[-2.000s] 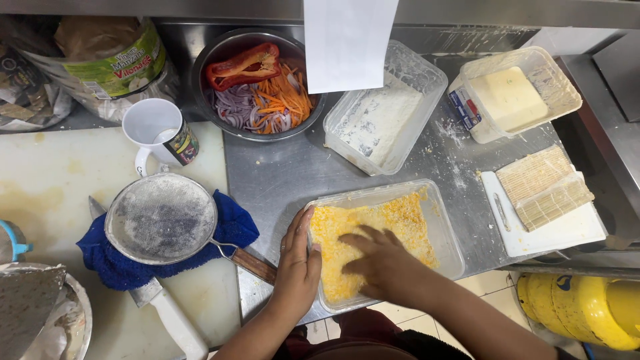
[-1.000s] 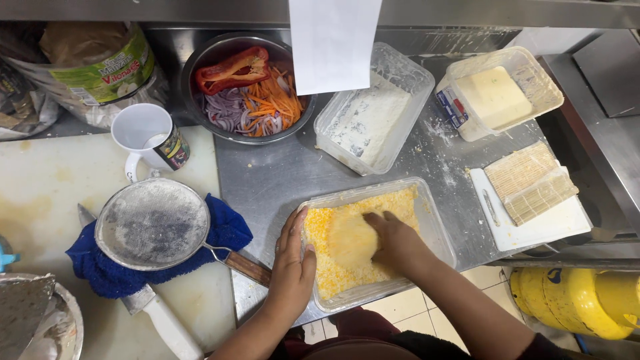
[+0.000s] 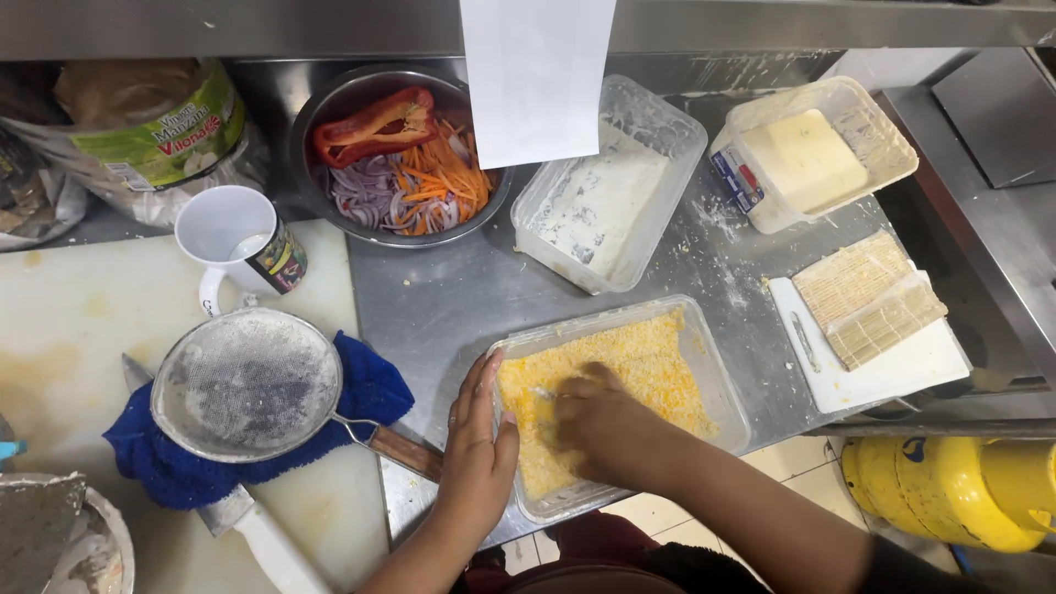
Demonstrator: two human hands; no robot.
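A clear plastic container point(image 3: 728, 394) with yellow-orange breadcrumbs point(image 3: 652, 363) in it lies at the steel counter's front edge. My left hand point(image 3: 478, 441) rests against its left wall, fingers along the rim, gripping the side. Inside it, my right hand point(image 3: 598, 421) presses down into the crumbs with bent fingers; its fingertips are partly hidden, and whether something lies under them cannot be told. Left of my left hand, a round mesh sieve point(image 3: 247, 384) dusted with flour sits on a blue cloth point(image 3: 375, 379), its wooden handle reaching toward my wrist.
Behind stand a steel bowl point(image 3: 488, 216) of sliced onion, carrot and red pepper, a floured container point(image 3: 610, 206) and a tub point(image 3: 887, 148). At right, a bamboo mat point(image 3: 858, 289) lies on a small board point(image 3: 833, 388). A mug point(image 3: 227, 231) and a white-handled knife point(image 3: 276, 544) are at left.
My right hand has moved left within the container. The pale round patch seen beside it in the frame from one second ago no longer shows. My left hand stays at the container's left side.
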